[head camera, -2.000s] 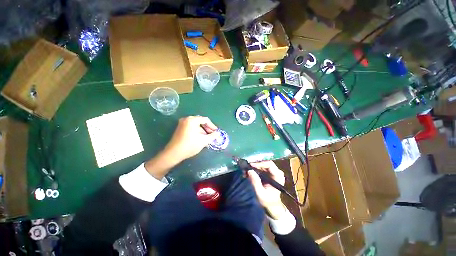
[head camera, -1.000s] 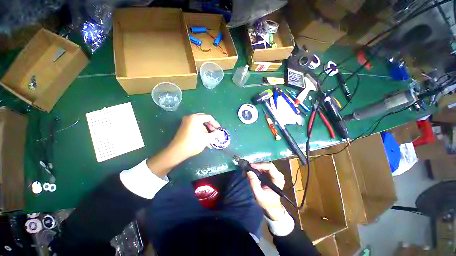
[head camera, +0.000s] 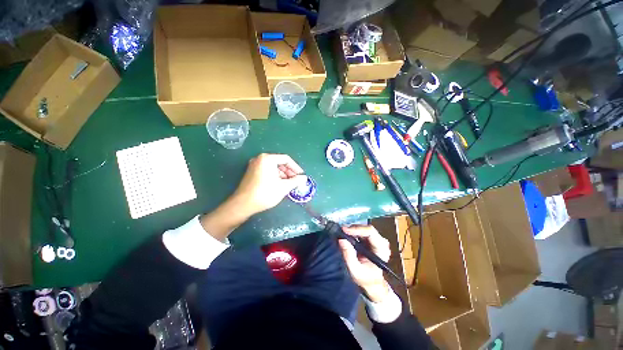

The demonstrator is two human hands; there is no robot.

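Note:
My left hand (head camera: 268,181) is at the bench's near edge, its fingertips on a small round device body (head camera: 302,189), white with a dark blue-purple rim. My right hand (head camera: 363,256) holds a dark, corded, stick-shaped tool (head camera: 355,244), perhaps a soldering iron. Its thin tip points up and left, just below the device body; I cannot tell whether they touch. A flat white disc with a dark centre (head camera: 339,154) lies on the green bench to the right of the device.
Behind are clear cups (head camera: 228,128), a large open box (head camera: 212,61) and a box with blue cells (head camera: 290,51). A pale perforated sheet (head camera: 156,177) lies left. A hammer (head camera: 389,174) and red-handled pliers (head camera: 437,164) lie right. Open cartons (head camera: 437,270) stand below right.
The dark red piece seen earlier at my left fingertips no longer shows. The tool tip has shifted slightly left towards the device body. The view has shifted slightly.

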